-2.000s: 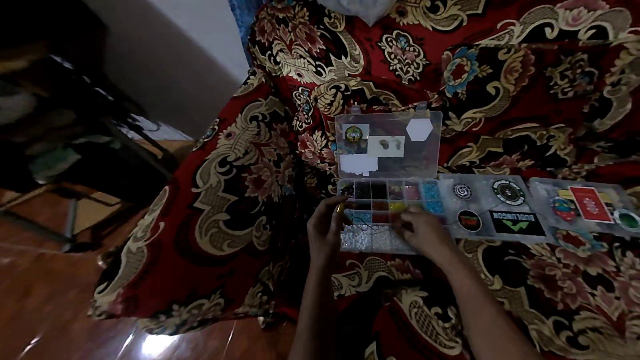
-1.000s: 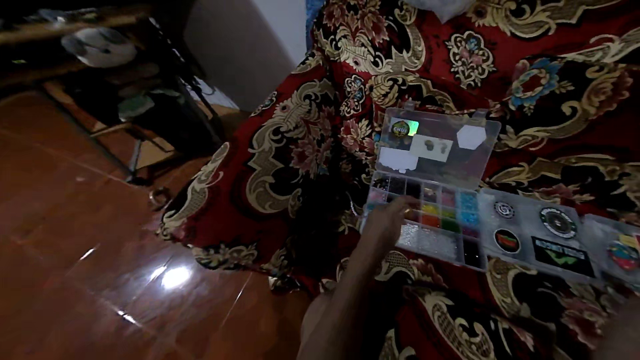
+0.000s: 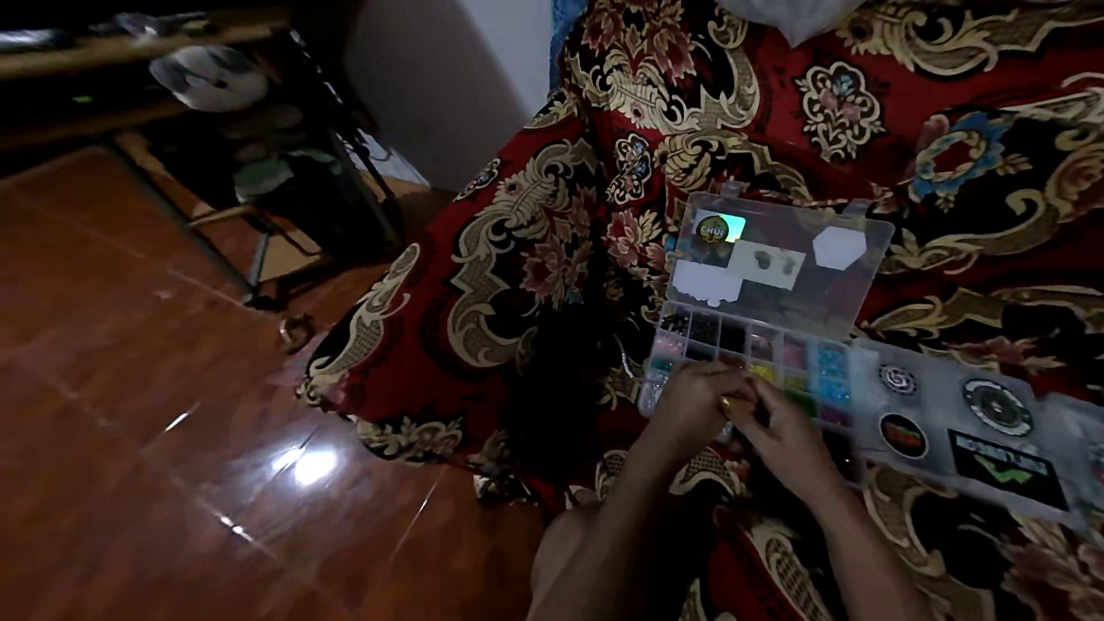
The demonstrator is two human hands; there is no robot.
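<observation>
A clear plastic compartment box (image 3: 645, 398) lies on the patterned cloth with its lid (image 3: 776, 297) up and small beads of many colours in its cells. My left hand (image 3: 697, 404) and my right hand (image 3: 776, 423) meet over the near middle of the box, fingertips together. Something small and gold-coloured (image 3: 730, 404) shows between them; whether it is held or worn cannot be told. The fingers cover several cells. Blue beads (image 3: 832, 375) lie in cells right of the hands.
To the right lies a closed clear case (image 3: 923, 388) with round and rectangular stickers, and part of another case (image 3: 1074, 423). Red and black floral cloth (image 3: 517, 285) covers the seat. At left stand a shelf with metal legs (image 3: 164, 203) and, on the tiled floor, a small ring-shaped object (image 3: 295, 331).
The left hand, out of sight a second ago, is beside the right hand over the box. The view has swung left since the oldest frame.
</observation>
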